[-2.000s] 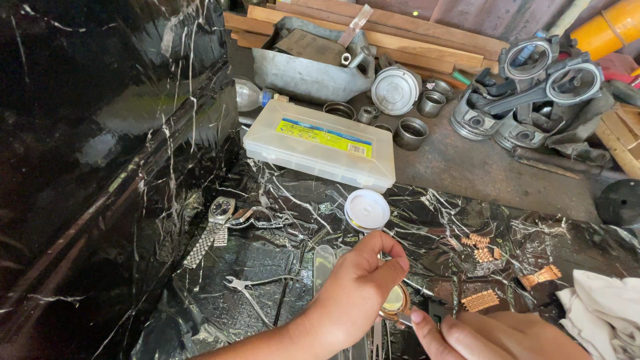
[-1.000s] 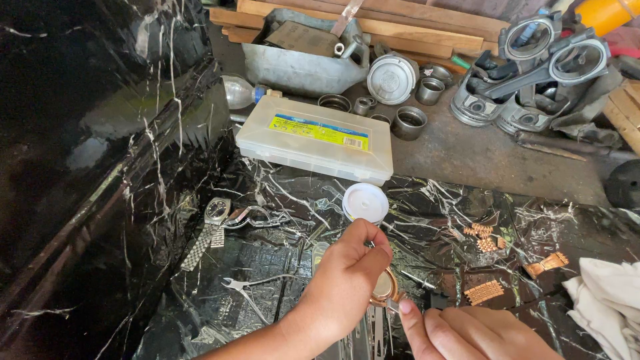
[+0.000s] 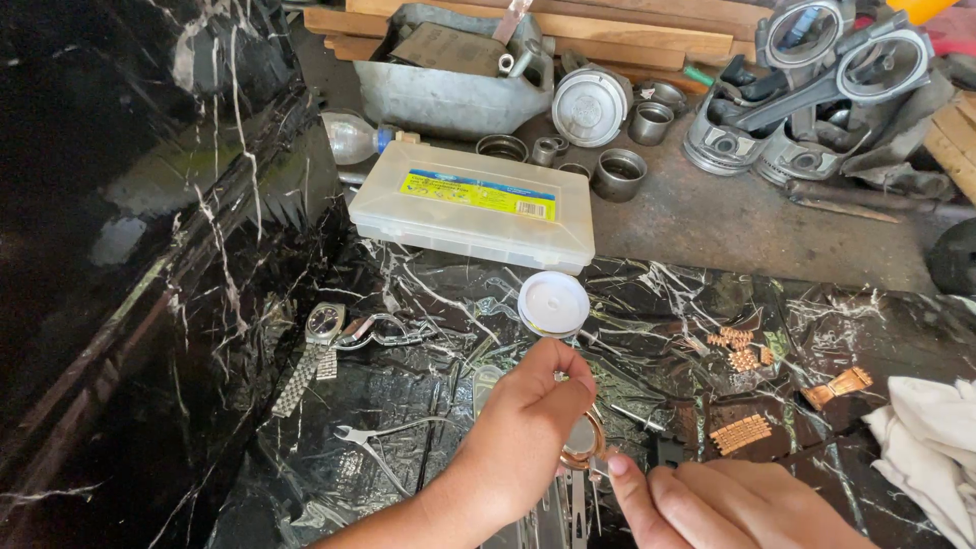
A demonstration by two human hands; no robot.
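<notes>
My left hand (image 3: 534, 427) grips the rim of a gold-coloured watch case (image 3: 583, 444), its round pale face turned up. My right hand (image 3: 717, 499) is closed on a small metal tool (image 3: 600, 465), whose tip meets the lower right edge of the case; most of the tool is hidden by the fingers. Metal strips (image 3: 568, 507) lie beneath the hands. A round white plastic lid (image 3: 553, 303) is just beyond my left hand. Cutting pliers (image 3: 374, 441) lie open at the left. Gold-coloured bracelet pieces (image 3: 741, 435) are spread at the right.
Steel wristwatches (image 3: 324, 324) lie at the left on black marbled sheeting. Behind stand a clear plastic organizer box (image 3: 473, 202), metal rings (image 3: 619, 174), a cut metal-grey container (image 3: 457, 95) and pistons with connecting rods (image 3: 720, 145). A white cloth (image 3: 926, 442) lies at the right edge.
Both hands stay together at the watch case, with only slight shifts of the fingers. Nothing around them has plainly moved.
</notes>
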